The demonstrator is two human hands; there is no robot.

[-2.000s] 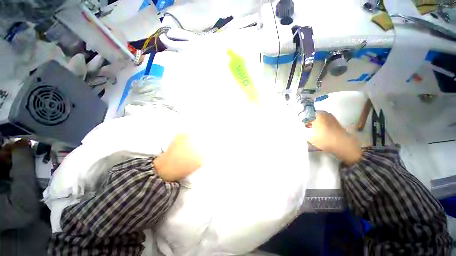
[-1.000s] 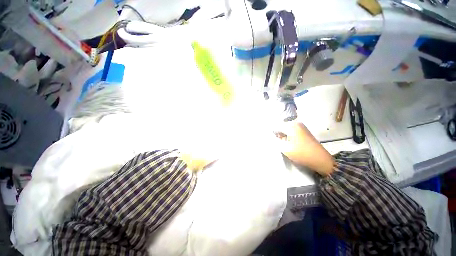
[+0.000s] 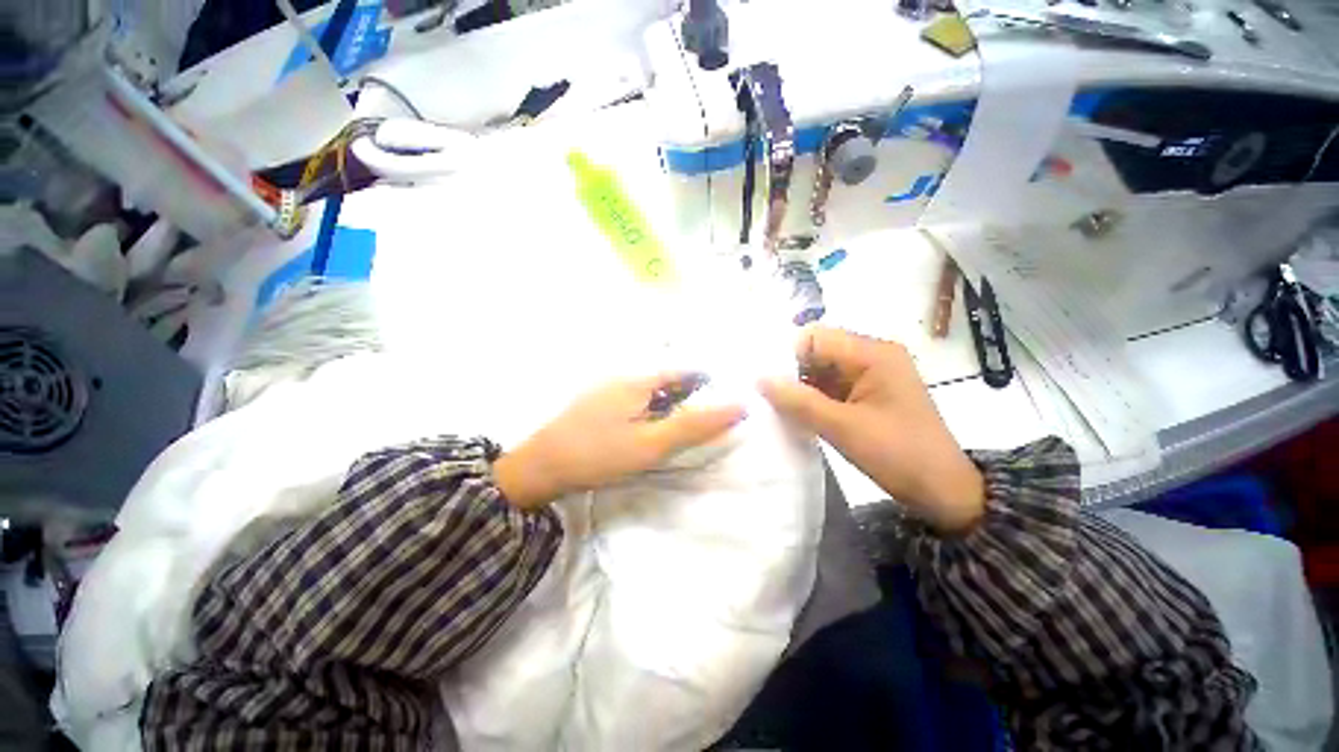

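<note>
A large garment piece (image 3: 661, 588), white under the lamp, lies over the table front and hangs down before me. My left hand (image 3: 617, 434) and my right hand (image 3: 866, 411) are close together in front of the needle area, fingertips pinching the cloth between them. The glare hides the exact cloth edge. The sewing machine (image 3: 881, 140) is white with blue stripes, its presser foot area (image 3: 800, 287) just behind my right hand. A lime-green tag (image 3: 620, 218) with lettering lies left of the needle.
Right of the machine lie black thread snips (image 3: 988, 331), a thin brown-handled tool (image 3: 944, 298) and paper sheets (image 3: 1072, 360). Black-handled scissors (image 3: 1286, 326) lie at the far right. A grey box with a round grille (image 3: 74, 382) stands at the left. Cables (image 3: 331, 169) lie behind.
My left hand has moved right and up, out of the glare, to meet my right hand. My right hand has turned inward with its fingers bent. The view has shifted to the right.
</note>
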